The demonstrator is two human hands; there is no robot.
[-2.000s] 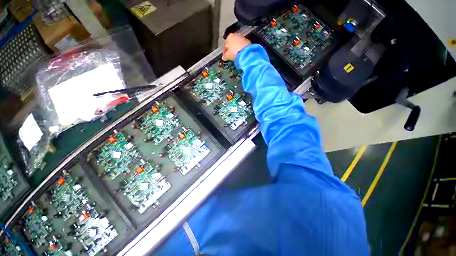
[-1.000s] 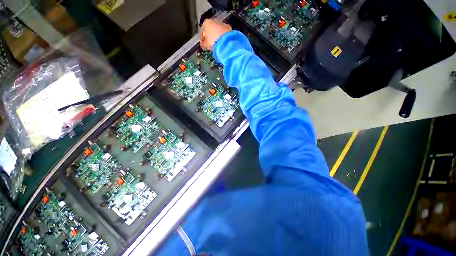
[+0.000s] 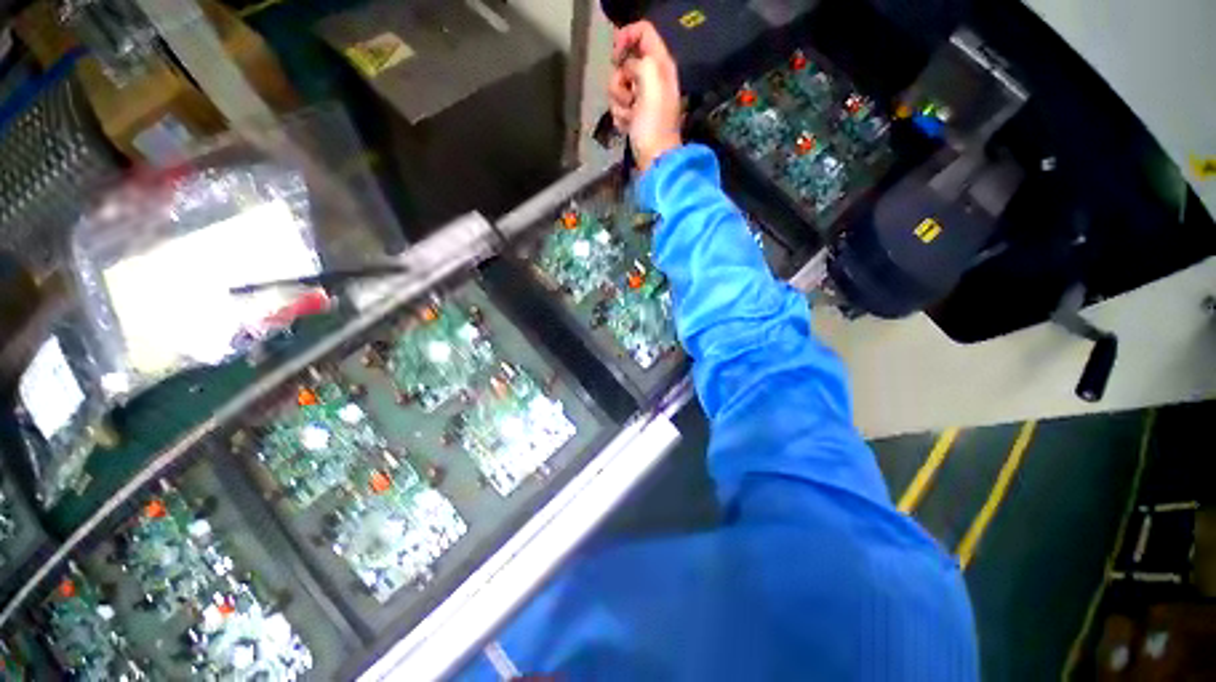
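Observation:
My right hand (image 3: pixel 646 96) is at the top centre, above the far rail beside the machine infeed, with its fingers curled. I cannot tell whether it holds anything. My blue sleeve crosses a dark carrier (image 3: pixel 570 357) and hides part of its boards. A green circuit board (image 3: pixel 582 253) with an orange part shows left of the sleeve, and another board (image 3: pixel 638 317) sits nearer me. Another carrier (image 3: pixel 360 386) with green boards lies to the left, blurred. My left hand is not in view.
A carrier with boards (image 3: pixel 804 140) lies in the dark infeed. A hand crank (image 3: pixel 1096 368) hangs at the right. A silver rail (image 3: pixel 534 546) runs nearest my body. Plastic bags (image 3: pixel 200 273) and a dark thin tool (image 3: pixel 314 280) lie beyond the line. A grey box (image 3: pixel 447 100) stands behind.
My right hand has lifted off the carrier's far edge and moved farther away, toward the infeed. The view has shifted left and back again. The boards look unmoved on their carriers.

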